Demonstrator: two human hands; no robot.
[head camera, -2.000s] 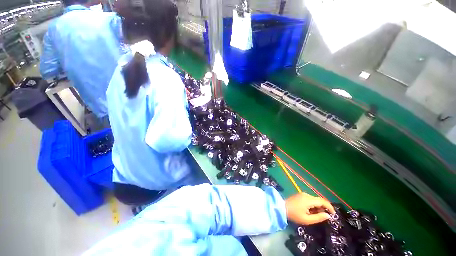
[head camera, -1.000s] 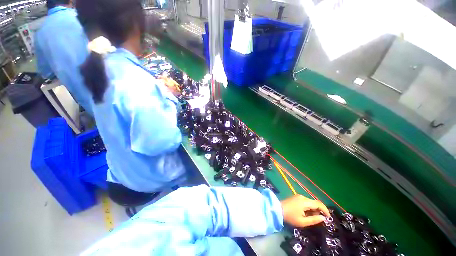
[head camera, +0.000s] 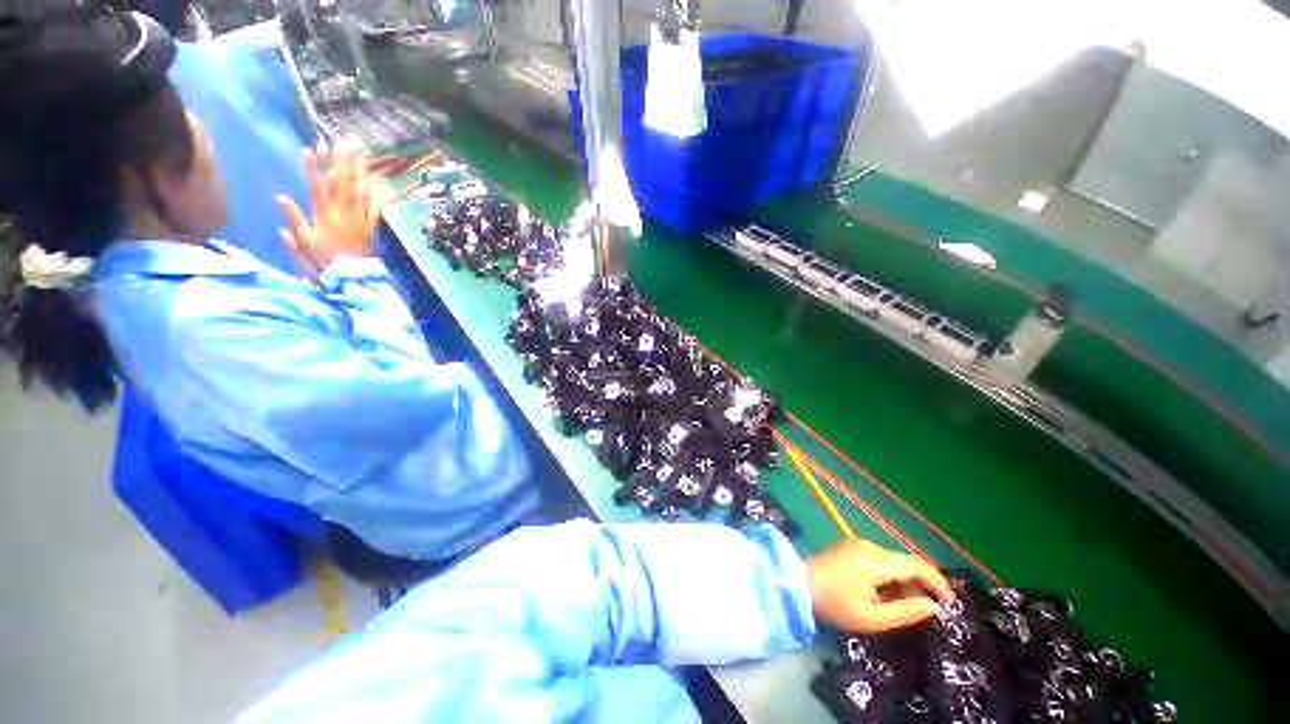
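Observation:
My left hand (head camera: 874, 587), bare, in a light blue sleeve (head camera: 637, 587), reaches in from the lower left. Its fingertips touch the silver end of a black part on the near pile (head camera: 990, 658) at the bottom right. Whether the fingers pinch that part or only rest on it is not clear. The near pile is cut off by the lower edge. A larger pile of black parts with silver ends (head camera: 658, 403) lies beyond my hand on the pale green bench edge (head camera: 495, 347). My right hand is not in view.
A person in a blue smock (head camera: 283, 368) sits at left with a hand raised. Orange strips (head camera: 821, 488) lie between the piles beside the green belt (head camera: 905, 439). A metal post (head camera: 599, 113), a blue bin (head camera: 750, 135) and a slotted rail (head camera: 849, 293) stand beyond.
The person at left has turned and leaned leftward, and a raised hand now shows. My left hand stays at the near pile with little change.

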